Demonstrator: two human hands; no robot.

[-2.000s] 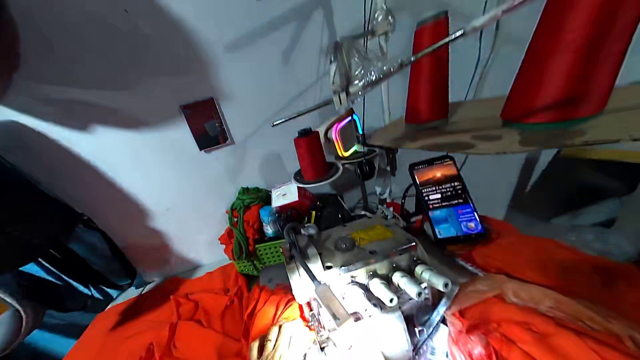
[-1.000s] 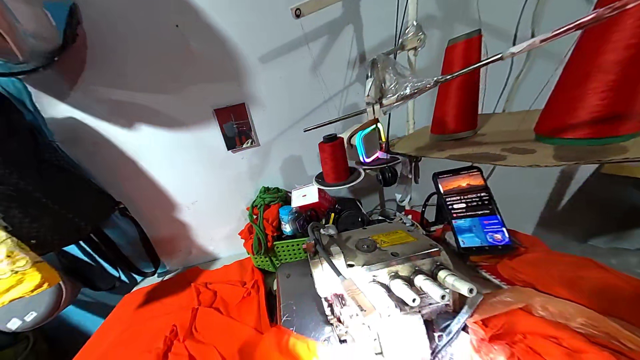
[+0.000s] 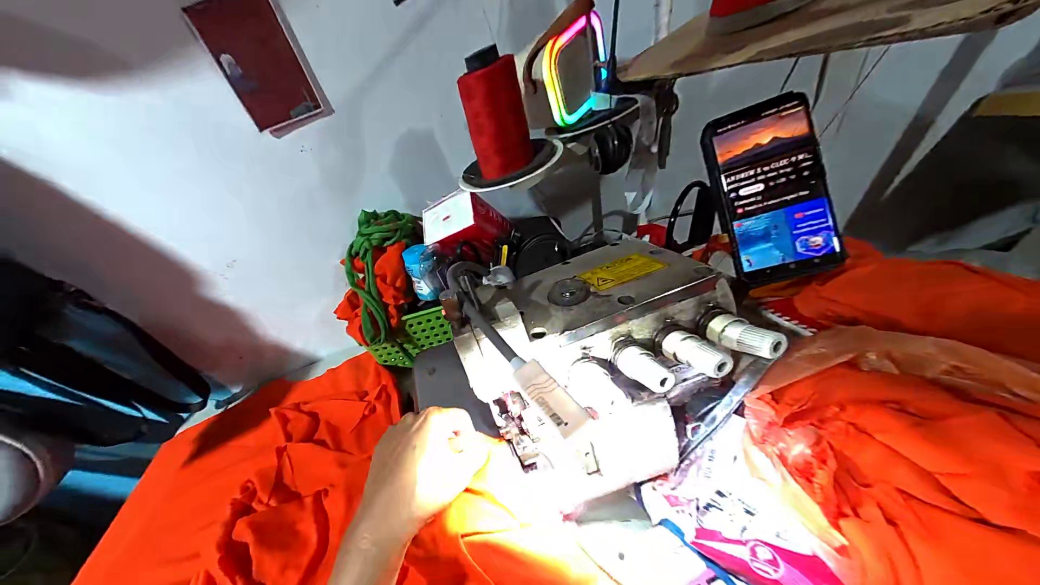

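My left hand (image 3: 426, 463), its fingers curled, grips orange fabric (image 3: 325, 455) just left of the needle and presser-foot area of an overlock sewing machine (image 3: 601, 301). Bright light from a lamp on the machine washes out the cloth beside the fingers. More orange fabric spreads to the left and below the hand. White tension knobs (image 3: 695, 352) line the machine's front. My right hand is not in view.
A green plastic basket (image 3: 422, 329) with cords and scraps stands behind the machine. A red thread cone (image 3: 496, 118) sits on a holder. A phone (image 3: 772, 191) leans at the right, beside more orange fabric (image 3: 918, 439) and a plastic bag (image 3: 861, 349).
My left hand has come into view at the machine's left side, gripping the orange fabric. The view has moved closer and down toward the machine.
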